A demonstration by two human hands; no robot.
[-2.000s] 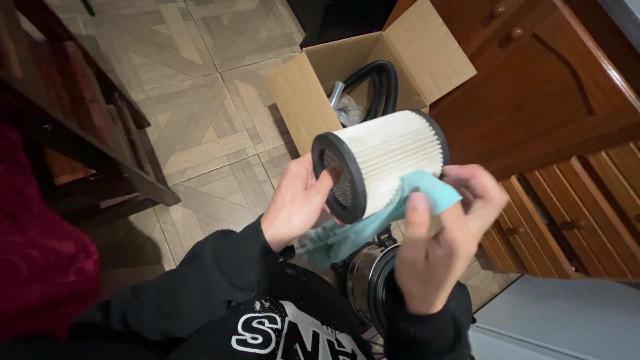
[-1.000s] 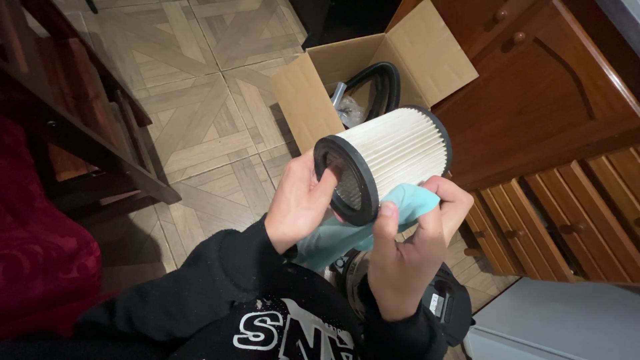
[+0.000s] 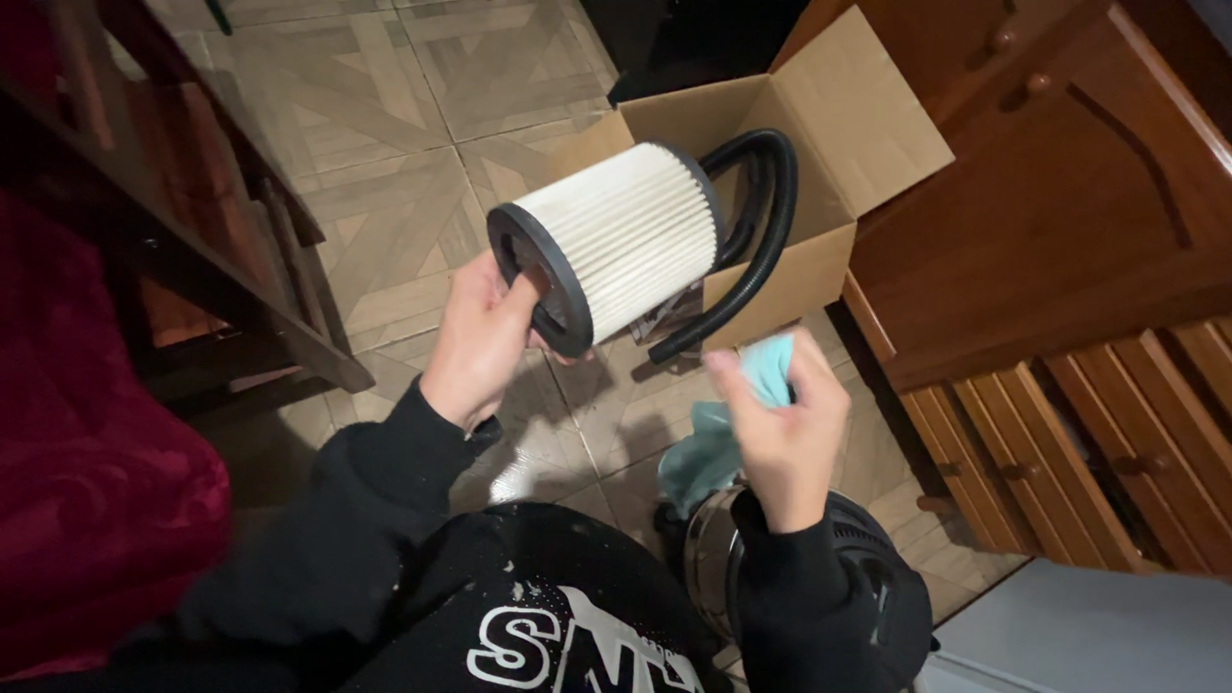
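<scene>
My left hand point(image 3: 491, 342) grips the black end ring of a white pleated cartridge filter point(image 3: 626, 241), its thumb inside the ring's opening. The filter is tilted and held above the tiled floor, in front of an open cardboard box. To the right, my right hand point(image 3: 784, 423) is closed on a light blue cloth point(image 3: 765, 371), apart from the filter; part of the cloth hangs down on the left. Below that hand stands a canister vacuum cleaner point(image 3: 712, 558) with a metal body and black top, partly hidden by my sleeve.
The cardboard box point(image 3: 780, 289) holds a black corrugated hose point(image 3: 784, 202), one end of which hangs over the edge. Wooden drawers point(image 3: 1039, 462) and a cabinet stand at the right, a dark wooden chair point(image 3: 241, 279) and red fabric point(image 3: 106, 481) at the left. A pale surface is at the lower right.
My right hand and the cloth have come away from the filter. The filter, still in my left hand, no longer has cloth against it. The hose now reaches out over the box edge.
</scene>
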